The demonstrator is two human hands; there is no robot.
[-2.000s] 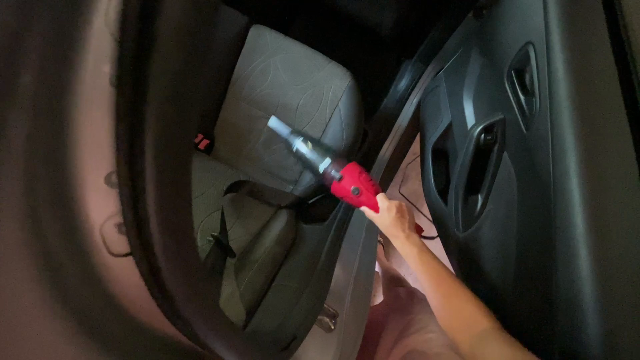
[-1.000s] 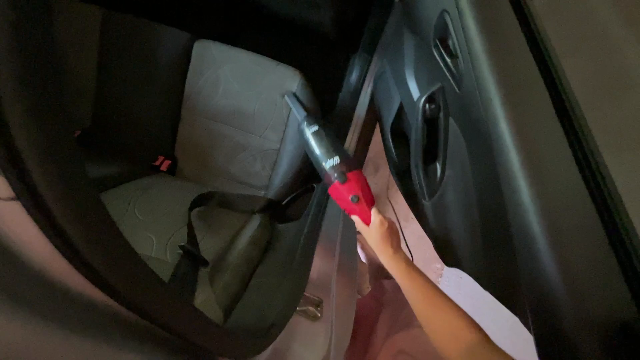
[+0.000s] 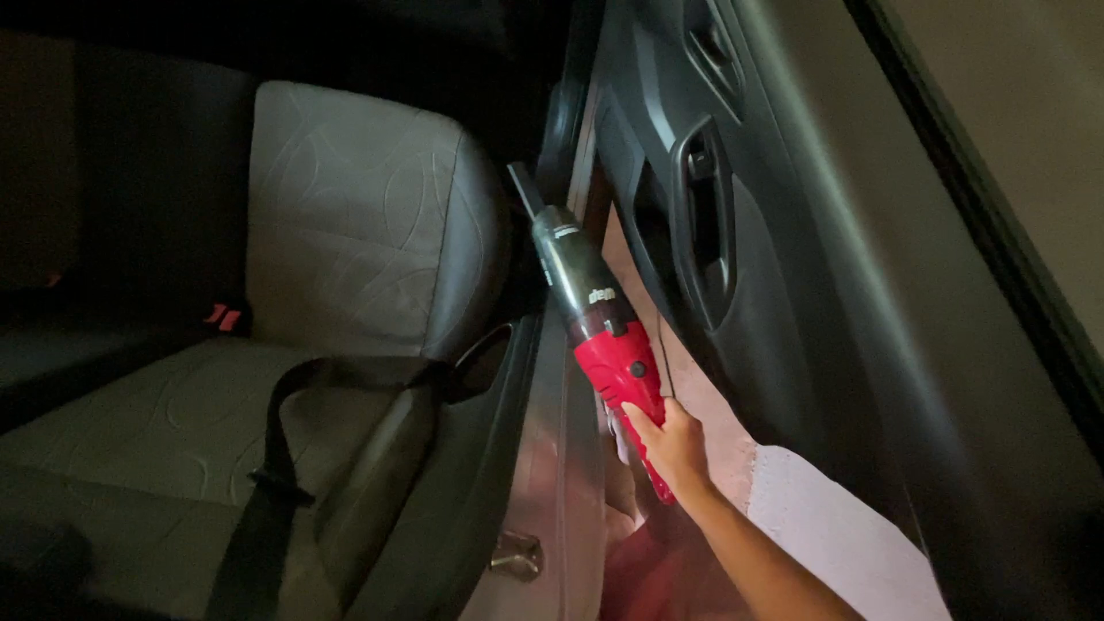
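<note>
My right hand (image 3: 677,444) grips the handle of a red and black handheld vacuum cleaner (image 3: 599,319) of the Wap make. Its narrow crevice nozzle (image 3: 524,190) points up and left, over the gap between the car seat and the door sill. The seat's grey fabric cushion (image 3: 354,216) lies left of the nozzle, which appears apart from it. Below and left, a black seat belt (image 3: 280,431) with its metal tongue hangs across the grey backrest (image 3: 164,414). My left hand is not in view.
The open car door's dark inner panel (image 3: 776,302), with its pull handle (image 3: 707,224), stands at the right. A metal door striker (image 3: 516,556) juts from the body pillar. A red buckle (image 3: 224,316) sits beside the seat. A thin cord (image 3: 664,354) runs behind the vacuum.
The vacuum in my right hand has gone from over the seat to the gap between seat and door. The view has shifted noticeably.
</note>
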